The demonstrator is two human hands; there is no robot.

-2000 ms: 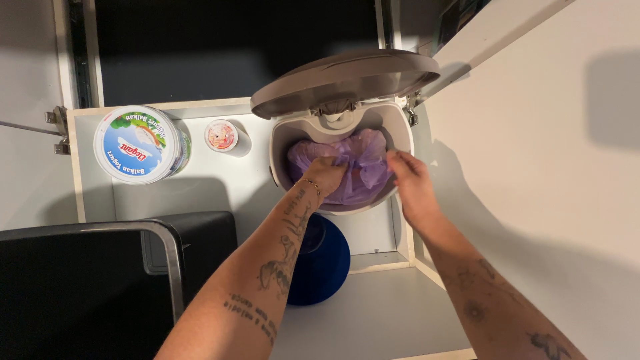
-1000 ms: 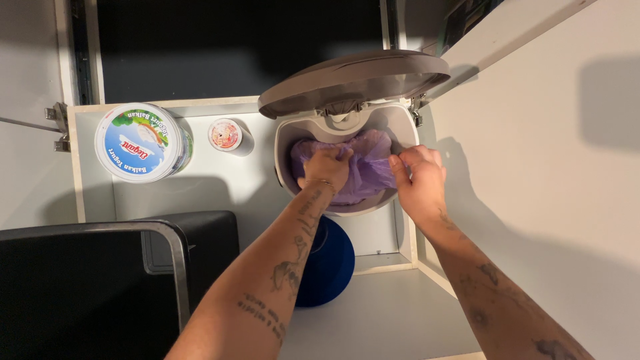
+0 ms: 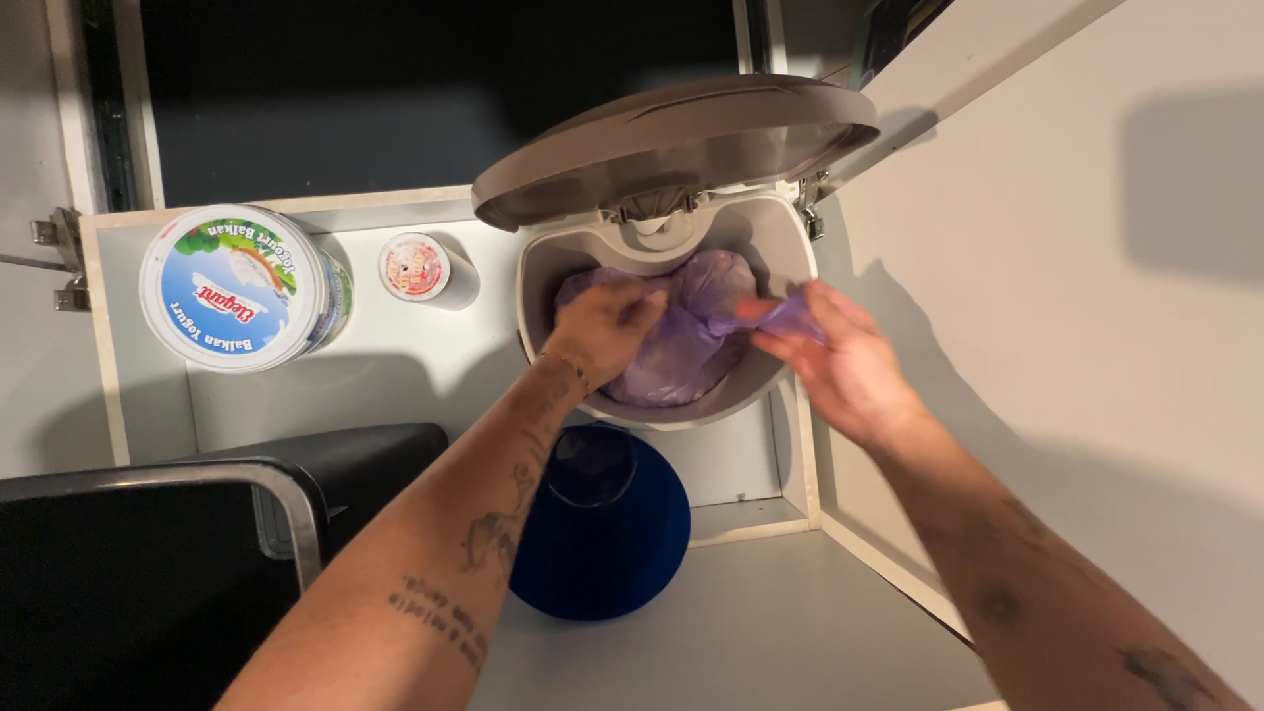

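A purple plastic bag [image 3: 681, 355] lies gathered inside a grey plastic waste bin [image 3: 788, 232], whose brown-grey lid [image 3: 681, 118] is tilted up at the back. My left hand [image 3: 610, 331] is at the left part of the bag, inside the bin's opening, with its fingers curled on the plastic. My right hand [image 3: 839, 351], over the bin's right rim, pinches a stretched end of the bag between thumb and fingers. The bag looks twisted or knotted between the two hands. Part of it is hidden behind my left hand.
A yogurt tub [image 3: 232, 291] and a small round container [image 3: 415, 269] stand left of the bin on the white cabinet shelf [image 3: 346, 380]. A blue round object [image 3: 607, 563] sits below the bin. A black bin-like container [image 3: 128, 583] fills the lower left. An open cabinet door [image 3: 1037, 296] is at the right.
The bag is drawn together into a narrow twist, with a stretched end at my right hand; earlier it lay looser. My right hand has turned so that its palm shows more.
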